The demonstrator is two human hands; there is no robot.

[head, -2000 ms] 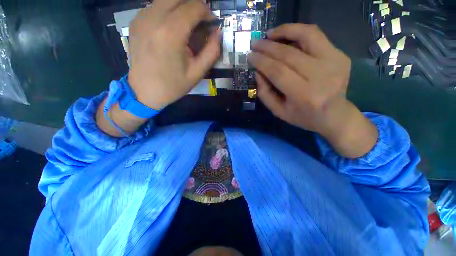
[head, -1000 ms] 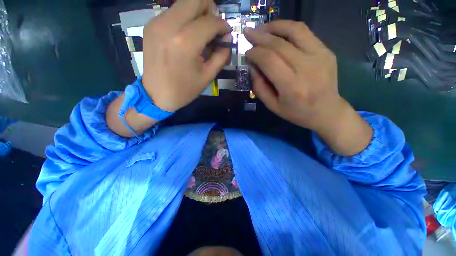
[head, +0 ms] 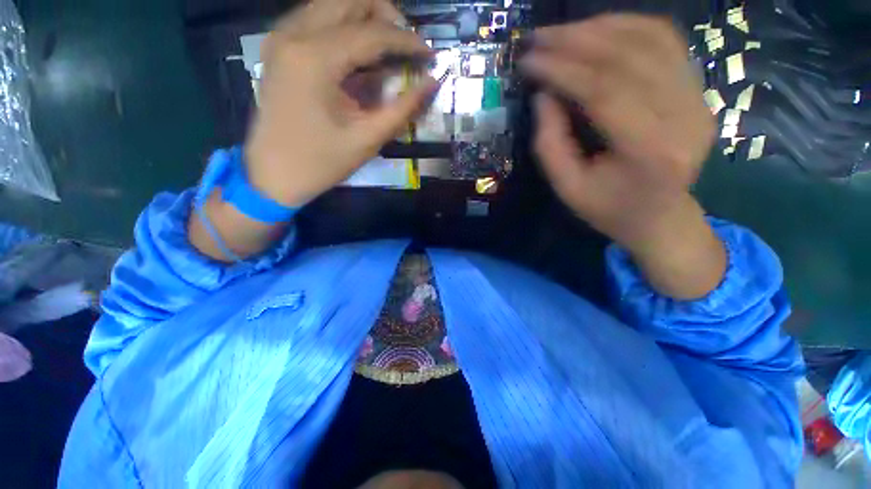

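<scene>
An open tablet unit lies in front of me at the top centre, its main board running along the right part with a green patch. My left hand, with a blue wrist strap, is over the unit's left part, thumb and forefinger bent towards each other; whether anything thin is between them is hidden by blur. My right hand is raised just right of the board, blurred, thumb apart from the fingers; its fingertips are too dark to tell if they hold something.
A pile of flex cables with cream tabs lies at the right on the green mat. A clear plastic bag lies at the far left. Blue sleeves of other people show at the lower right edge and left edge.
My right hand has moved right, away from the board, and its thumb has spread from the fingers. My left hand has shifted slightly left. More of the main board and green patch shows.
</scene>
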